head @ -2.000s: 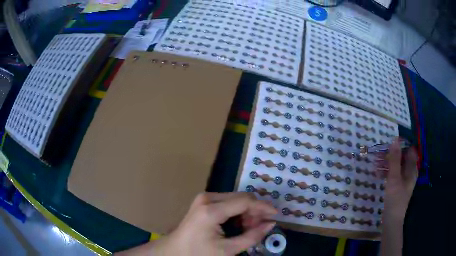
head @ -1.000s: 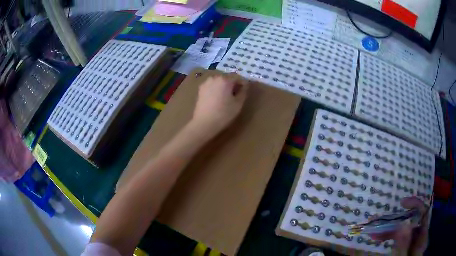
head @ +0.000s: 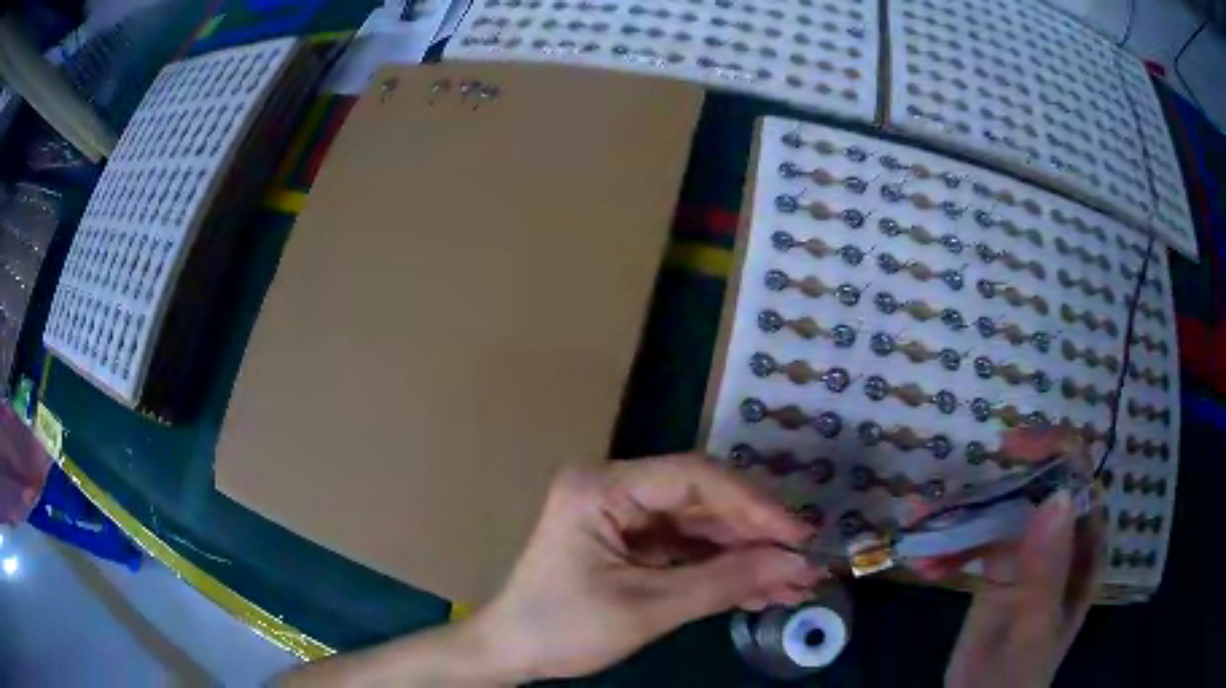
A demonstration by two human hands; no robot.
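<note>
My left hand (head: 645, 565) is at the lower middle, fingertips pinched on a small component with a thin dark lead (head: 807, 547), mostly hidden by the fingers. My right hand (head: 1042, 551) grips a grey-blue handheld tool (head: 961, 531). The tool's brass tip (head: 871, 554) points left and is close to my left fingertips; I cannot tell whether they touch. Several small components (head: 468, 93) lie in a short row near the top edge of the brown board (head: 457, 296). A white-topped reel (head: 813, 636) stands just below my left fingertips.
A white holding board (head: 861, 316) with rows of round metallic parts lies under the tool. Two similar boards (head: 699, 40) (head: 1022, 108) lie beyond. Stacked white boards (head: 168, 202) stand at left. A dark cord (head: 1136, 323) crosses the right side. Paper slips (head: 390, 47) lie beyond the brown board.
My left hand has come back from the brown board's far edge to the tool's tip. The component row shows one fewer than two seconds ago. The tool has moved left, and the view has shifted.
</note>
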